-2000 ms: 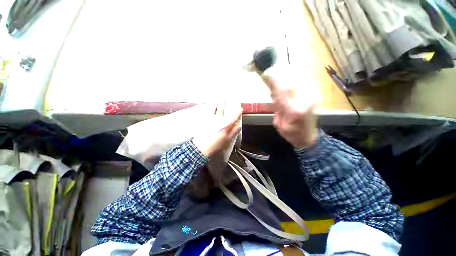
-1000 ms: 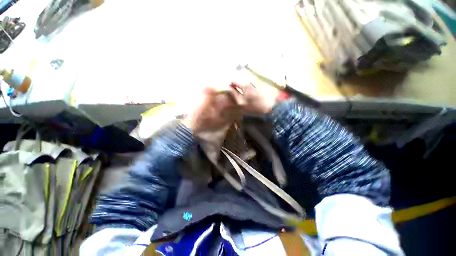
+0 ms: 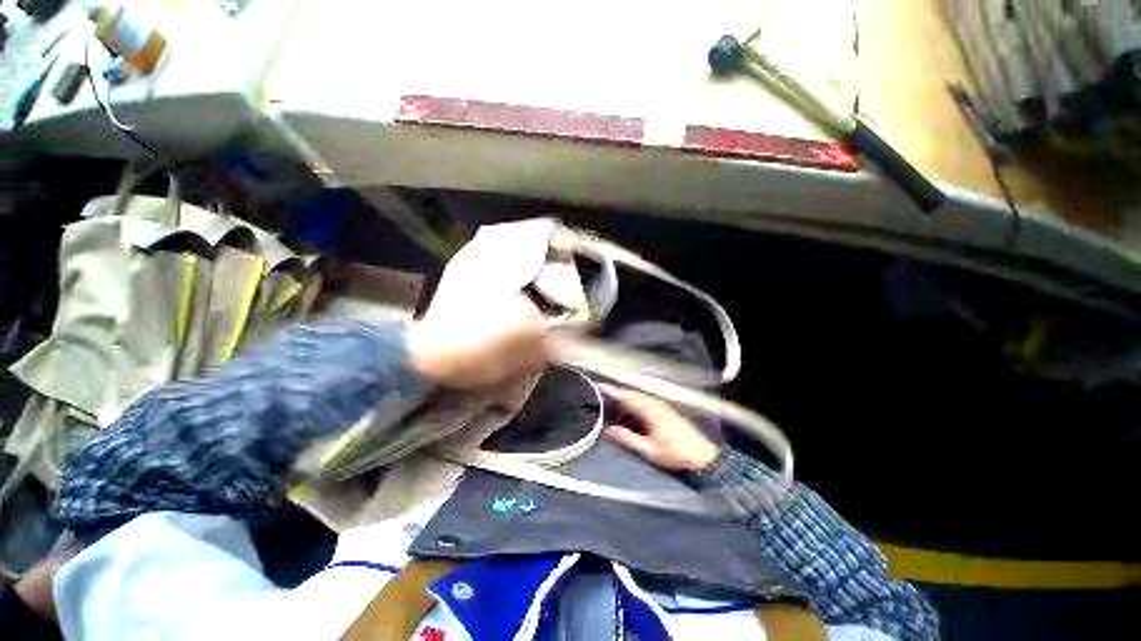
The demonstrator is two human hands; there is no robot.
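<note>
The beige tote bag lies tilted over my lap, its yellow side strip low at the left. Its long straps loop out to the right. My left hand is blurred and closed on the bag near its mouth. My right hand rests low among the straps over the dark apron, fingers spread; I see nothing gripped in it. The hammer lies on the bench edge, its dark head up and left, its black grip over the edge.
The white bench runs across the top, with red strips on its edge. A stack of beige bags stands at left. Grey-beige bags and a small dark pointed tool lie at upper right. An orange-tan container is at upper left.
The hammer, swung in my right hand two seconds ago, now lies on the bench. The bag and both hands have moved down from the bench edge to my lap. The view has shifted.
</note>
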